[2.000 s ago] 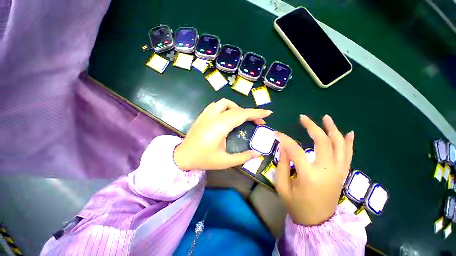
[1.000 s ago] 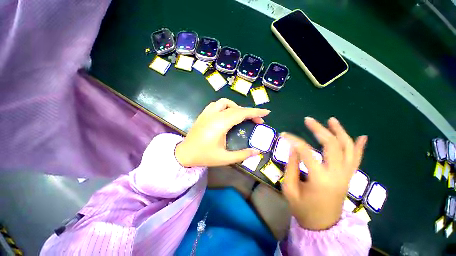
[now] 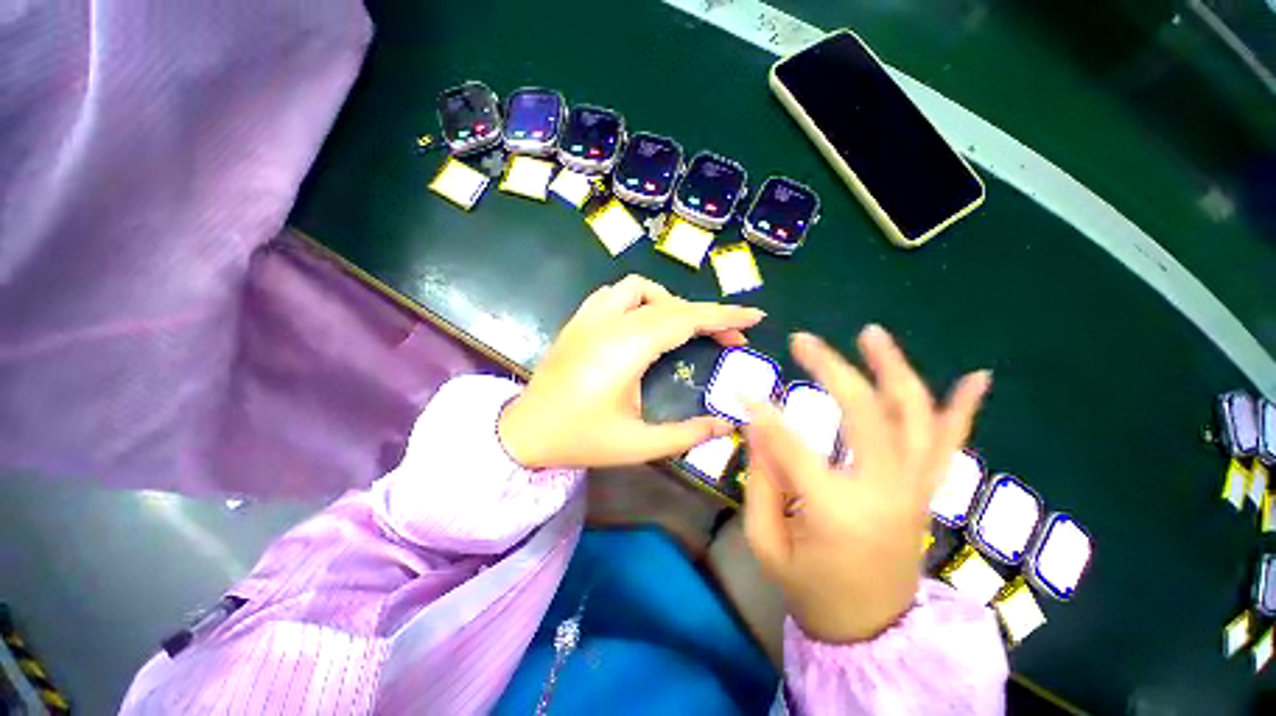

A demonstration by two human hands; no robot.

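A near row of watch units with white screens runs down to the right. My left hand (image 3: 595,378) curves thumb and fingers around the dark piece with a small gold mark (image 3: 683,375) and the edges of the first lit watch (image 3: 743,385). My right hand (image 3: 847,511) has its fingers spread; its index fingertip is at that watch's lower screen edge, contact unclear. It hides the middle of the row. Beyond it lie more lit watches (image 3: 1005,518). Silver-white batteries with yellow edges (image 3: 1019,613) lie beside the row.
A far row of dark-screened watches (image 3: 648,169) with batteries (image 3: 613,227) lies on the green bench (image 3: 462,287). A smartphone (image 3: 879,137) is beyond. More watches (image 3: 1240,420) are at the right edge. A person's pink sleeve (image 3: 182,210) is at the left.
My right hand has moved left from over the row's middle, bringing its index finger to the first lit watch. My left hand keeps its place. The neighbour's sleeve has shifted right.
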